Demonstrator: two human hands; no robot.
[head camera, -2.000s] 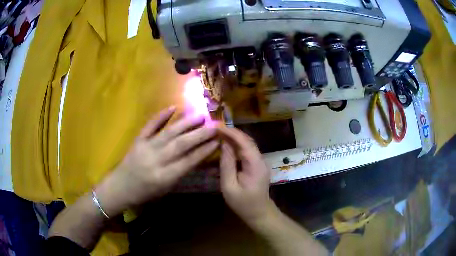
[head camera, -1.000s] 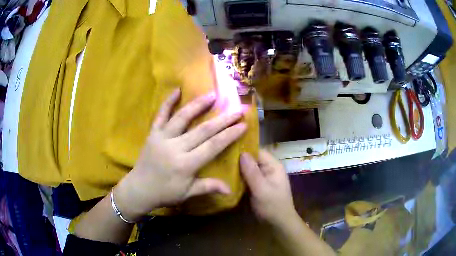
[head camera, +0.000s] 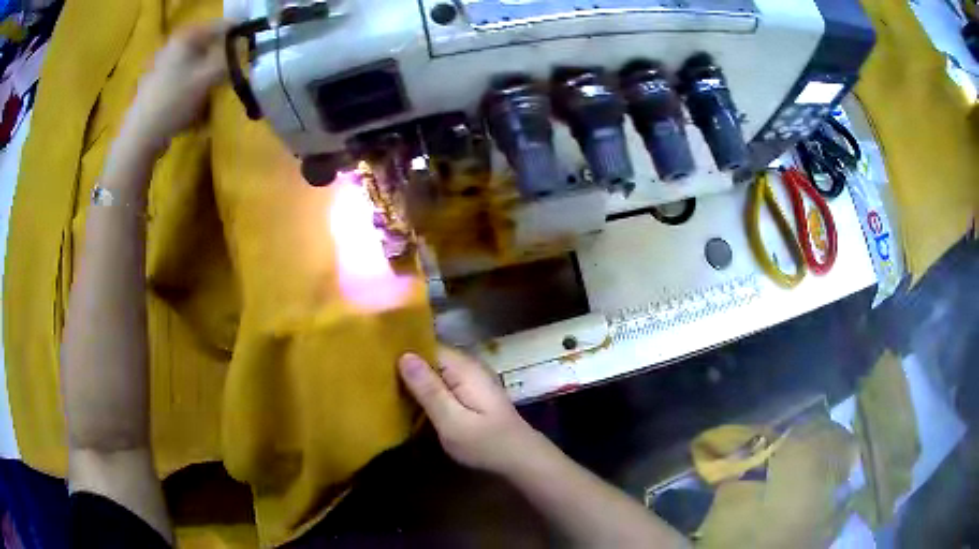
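Observation:
A mustard-yellow fabric piece (head camera: 311, 375) lies under the presser foot area (head camera: 376, 220) of the overlocker (head camera: 601, 64) and hangs over the table's front edge. Pink-white lamp glare hides the needle. My right hand (head camera: 462, 407) pinches the fabric's right edge between thumb and fingers, just in front of the foot. My left hand (head camera: 188, 80) is stretched to the back left, beside the machine head, over the yellow fabric; its fingers are partly hidden and blurred, so its grip cannot be told.
Four black tension dials (head camera: 609, 129) stand on the machine front. Yellow-handled and red-handled scissors (head camera: 813, 223) lie at the right, with black loops (head camera: 827, 161) behind. More yellow panels (head camera: 48, 268) lie at the left. Yellow pieces (head camera: 778, 483) are at the lower right.
My left hand has moved from the fabric before the foot to the back left. My right hand still holds the edge. The fabric now hangs lower at the front. The view has shifted.

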